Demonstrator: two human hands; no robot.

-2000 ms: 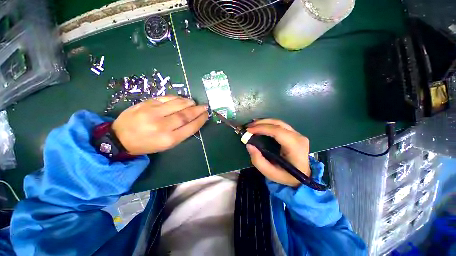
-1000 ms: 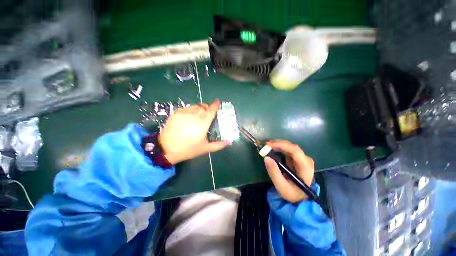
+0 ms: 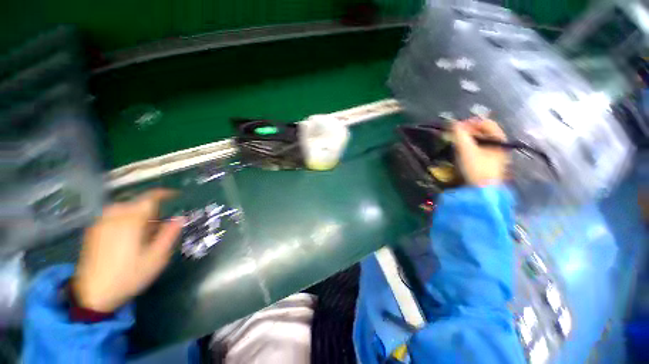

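Note:
The picture is blurred. My left hand (image 3: 122,250) is raised at the left, left of the pile of small components (image 3: 205,231), with thumb and fingers apart and no object visible in it. My right hand (image 3: 484,153) is shut on the black soldering iron (image 3: 525,149) at the iron stand (image 3: 416,160), which has a yellowish patch. The iron's handle points right; its tip cannot be made out. The circuit board is not visible on the mat.
The fume fan (image 3: 269,148) and white tub (image 3: 324,142) stand at the back of the green mat (image 3: 306,206). Stacked clear-grey trays (image 3: 512,92) rise behind and right of my right hand. Blurred trays (image 3: 50,170) stand far left, close to my left hand.
My left hand has moved left, away from where it held the board. My right hand has moved right and back to the stand with the iron. The view has shifted right and up.

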